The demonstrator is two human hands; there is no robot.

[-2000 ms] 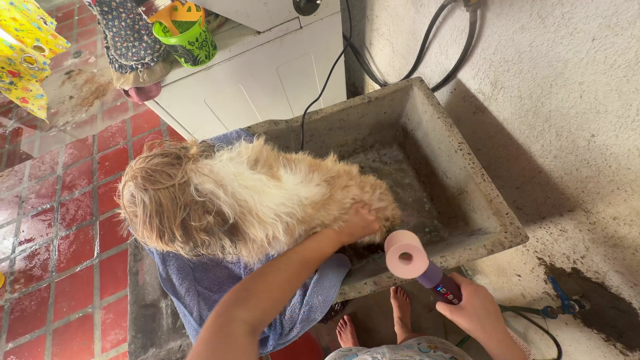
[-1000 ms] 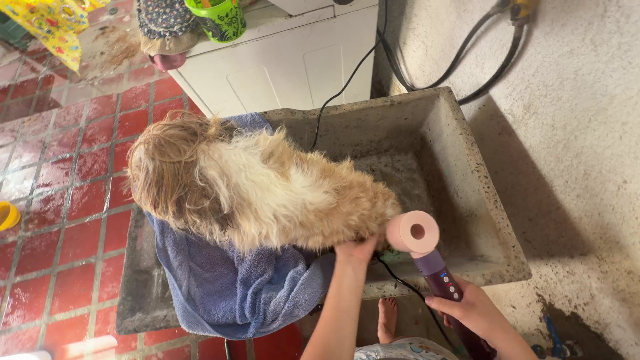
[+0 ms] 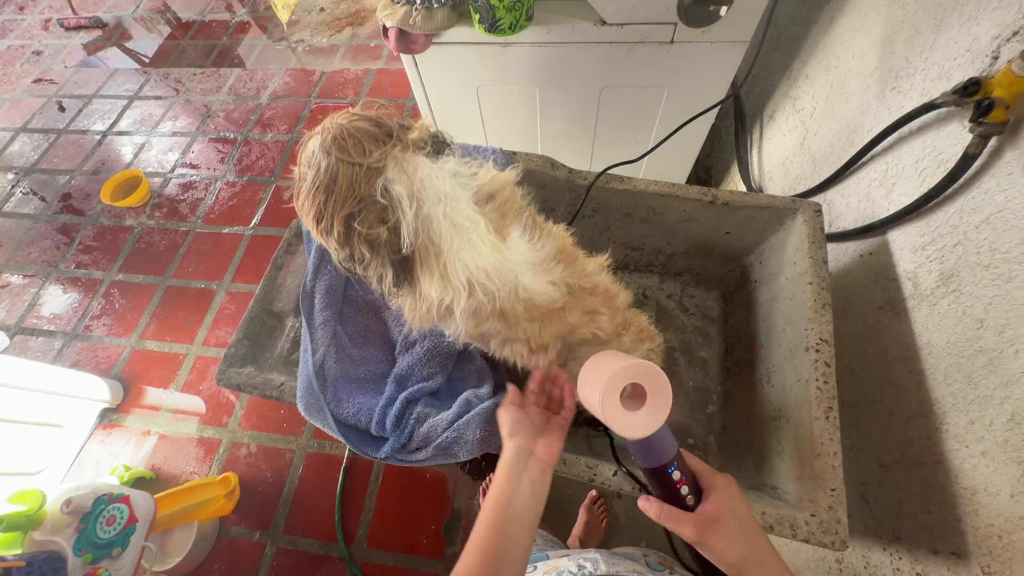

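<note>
A tan and white long-haired dog (image 3: 480, 248) is on a blue towel (image 3: 384, 360) laid over the left part of a concrete sink (image 3: 828, 384). Its head points to the upper left and its rump to the lower right. My right hand (image 3: 712, 512) grips the dark purple handle of a hair dryer (image 3: 628, 396) with a pink round head, close to the dog's rump; small lights glow on the handle. My left hand (image 3: 536, 412), palm up with fingers spread, is at the lower edge of the dog's fur and holds nothing. Whether the fingertips touch the fur is unclear.
A white appliance (image 3: 536, 104) stands behind the sink, with a black cord (image 3: 640, 156) running down into it. Black hoses (image 3: 888, 216) join a yellow fitting at the right wall. Wet red floor tiles (image 3: 180, 316), a yellow bowl (image 3: 126, 189) and plastic toys (image 3: 112, 520) lie left.
My left hand has come away from the dog's hindquarters, where it was in the fur, and has turned palm up. The dryer stays by the rump in my right hand.
</note>
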